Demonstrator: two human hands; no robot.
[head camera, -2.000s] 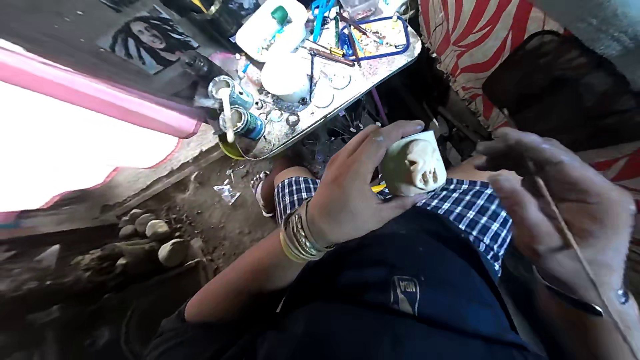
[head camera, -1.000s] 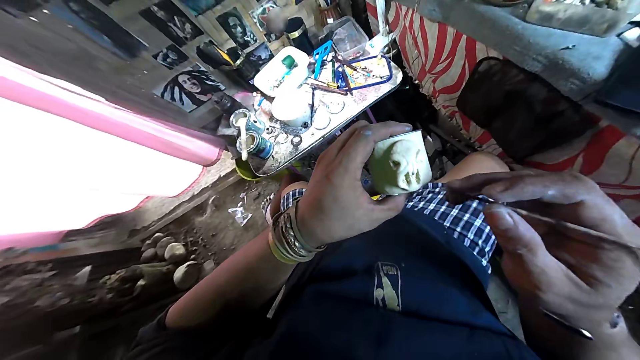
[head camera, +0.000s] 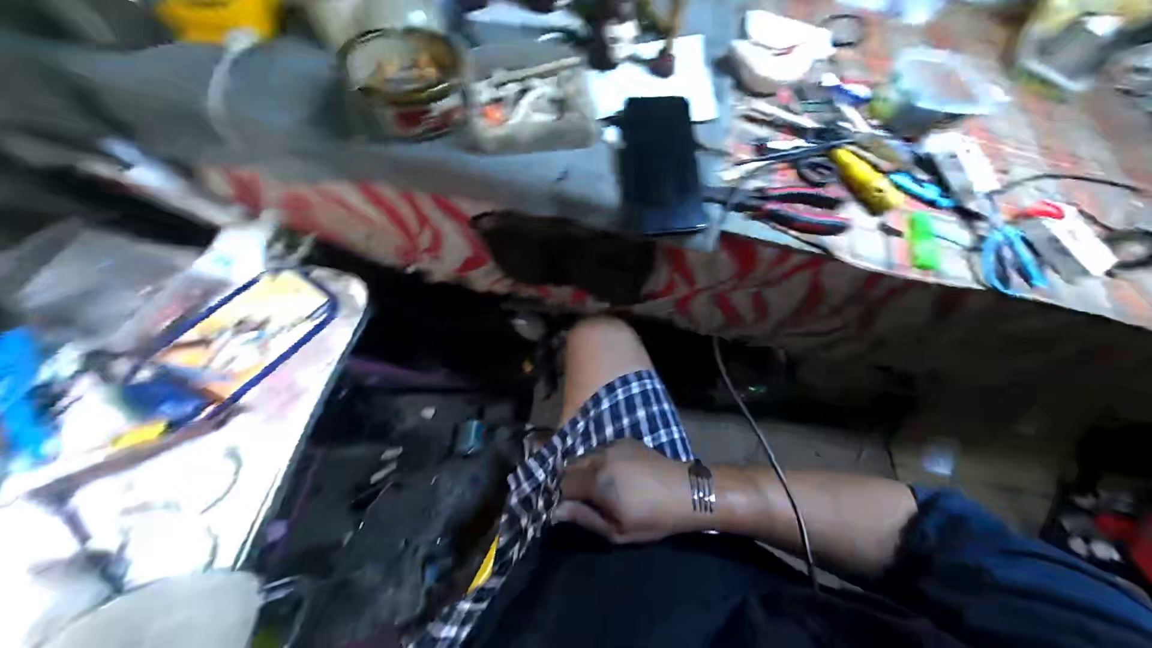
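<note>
My right hand, with a metal bracelet at its wrist, lies low over my lap against the checked shorts. Its fingers curl down and are partly hidden, so whether it holds anything does not show. My left hand is out of the picture, and so is the pale carved piece. A thin cable hangs down across my right forearm. Blur softens the whole view.
A workbench ahead bears a black phone, red-handled pliers, a yellow-handled tool, blue-handled pliers and a round tin. At left stands a white table with a blue-rimmed tray.
The view has swung far to the right, onto the bench. The carved piece and left hand, seen earlier, are out of view. My right hand, earlier raised with a thin tool, is now down at my lap.
</note>
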